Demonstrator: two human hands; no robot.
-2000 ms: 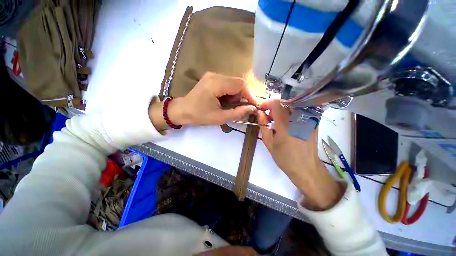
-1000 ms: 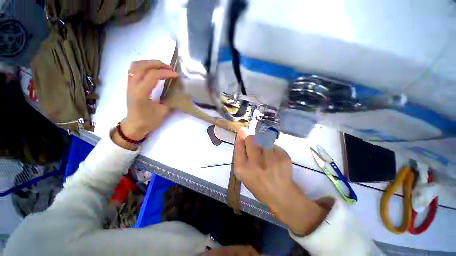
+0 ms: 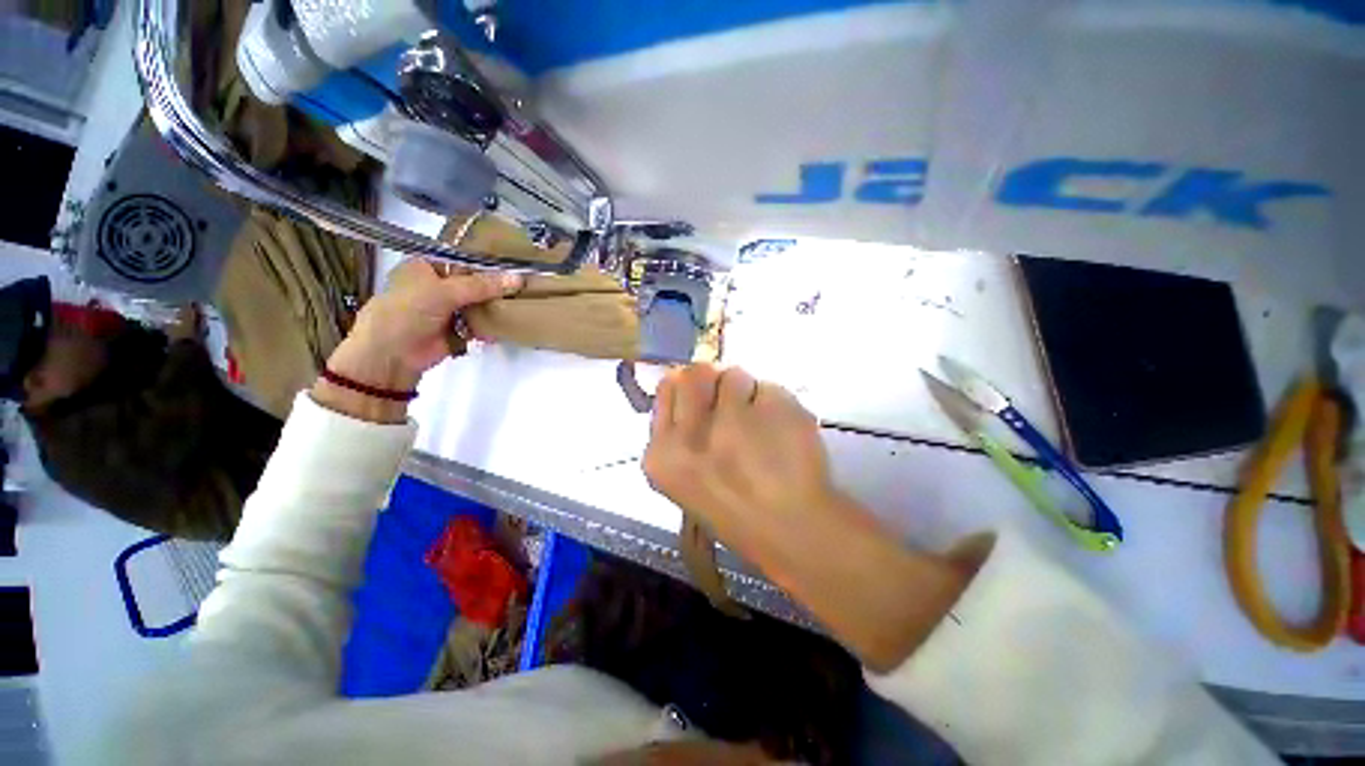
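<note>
The khaki-brown fabric panel (image 3: 557, 317) lies folded at the sewing machine's presser foot and needle area (image 3: 647, 273). My left hand (image 3: 401, 326) pinches its left end, thumb on top. The blocky grey attachment (image 3: 674, 317) covers part of its right end. My right hand (image 3: 744, 449) is curled closed just below that attachment, at the top of the narrow brown strip (image 3: 699, 561); its fingertips are partly hidden. The strip hangs over the table's front edge. A small dark brown curved scrap (image 3: 635, 389) lies on the table between my hands.
The white machine head (image 3: 928, 90) spans the top. Thread snips (image 3: 1033, 457), a flat black rectangle (image 3: 1145, 362) and orange-handled scissors (image 3: 1287, 516) lie right. Brown pieces (image 3: 300, 299) and a grey motor (image 3: 150, 232) are left, with another person's dark sleeve (image 3: 150, 434). A blue bin (image 3: 404, 584) is below.
The view has swung right. The panel has gone from flat behind my hands to folded at the presser foot. My left hand has moved from the strip to the panel's left end; my right hand stays near the needle.
</note>
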